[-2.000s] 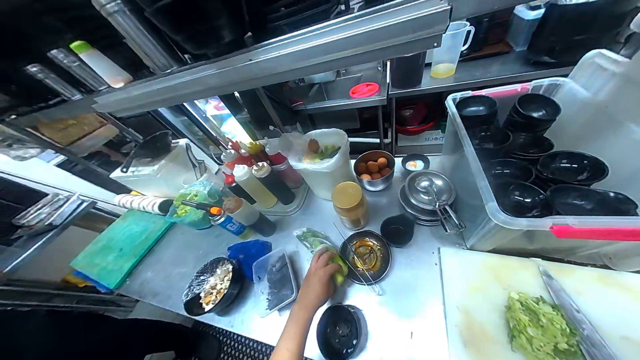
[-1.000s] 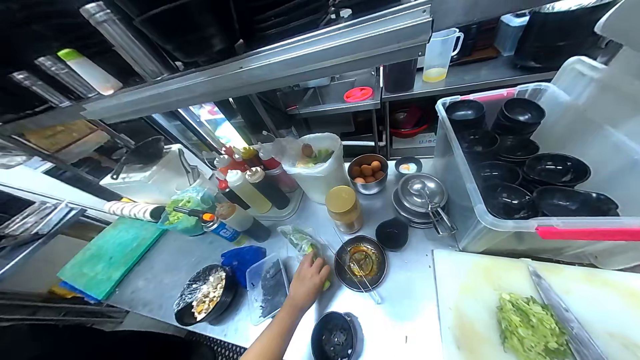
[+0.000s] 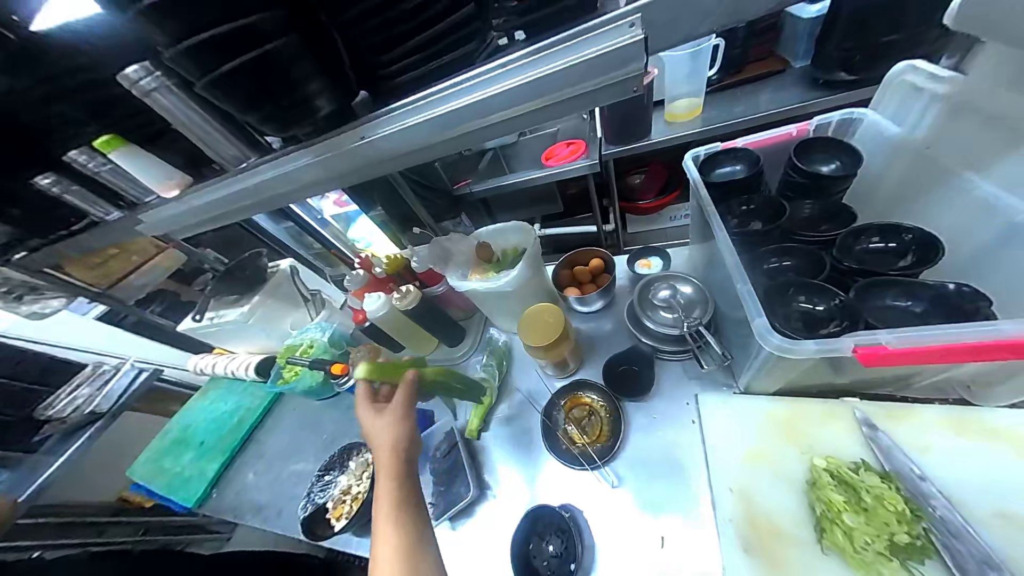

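Note:
My right hand [image 3: 388,400] grips a long green vegetable [image 3: 424,378], raised over the steel counter beside the sauce bottles [image 3: 400,320]. To its right lies a clear plastic bag [image 3: 494,360] with a green stalk sticking out. Below the hand are a clear container [image 3: 456,472] with dark contents and a black pan [image 3: 328,512] of chopped food partly under plastic film. A small skin-toned patch [image 3: 6,512] shows at the left edge; whether it is my left hand is unclear.
At right, a knife [image 3: 920,488] lies by chopped greens [image 3: 864,512] on a white cutting board [image 3: 760,448]. Behind stands a clear bin [image 3: 720,264] of black bowls. A black dish [image 3: 582,424] holds brown liquid and a wire utensil. A metal shelf [image 3: 400,120] spans overhead.
My right hand has moved up and left from beside the plastic bag, and the long green vegetable is now lifted in it. The skin-toned patch has appeared at the left edge.

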